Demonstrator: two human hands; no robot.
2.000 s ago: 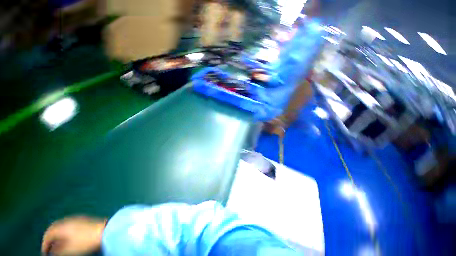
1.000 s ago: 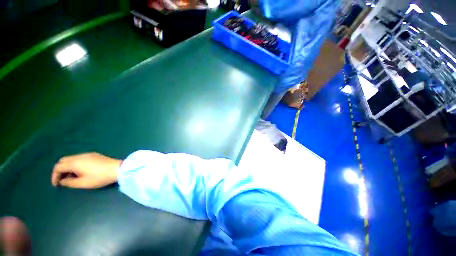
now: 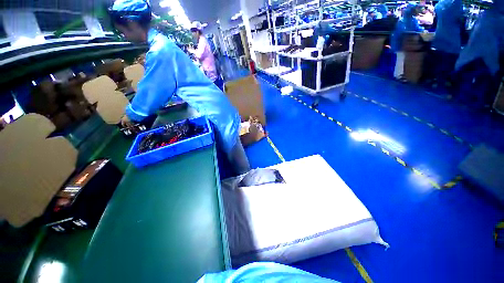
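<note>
Neither of my hands is in view; only a light-blue sleeve [image 3: 268, 273] shows at the bottom edge. An open black retail box [image 3: 83, 204] stands at the left on the green conveyor belt, with its large brown lid [image 3: 33, 166] standing up. A brown-orange manual [image 3: 83, 181] lies in the box. The dark-green bench [image 3: 166, 221] runs along in front of me. A blue parts bin [image 3: 172, 152] sits across its far part, filled with black and red pieces.
A worker in a blue smock [image 3: 176, 74] stands past the bin, a hand at another open box [image 3: 131, 128]. A large white sack [image 3: 298, 207] lies right of the bench, with a crumpled grey bag [image 3: 262, 177] on it. Beyond are a carton [image 3: 246, 102] and white rack cart [image 3: 326, 66].
The view has swung up and to the right. My right hand, earlier over the bench, and the blurred left fingertips at the left edge have left the picture. The open box now shows at the left.
</note>
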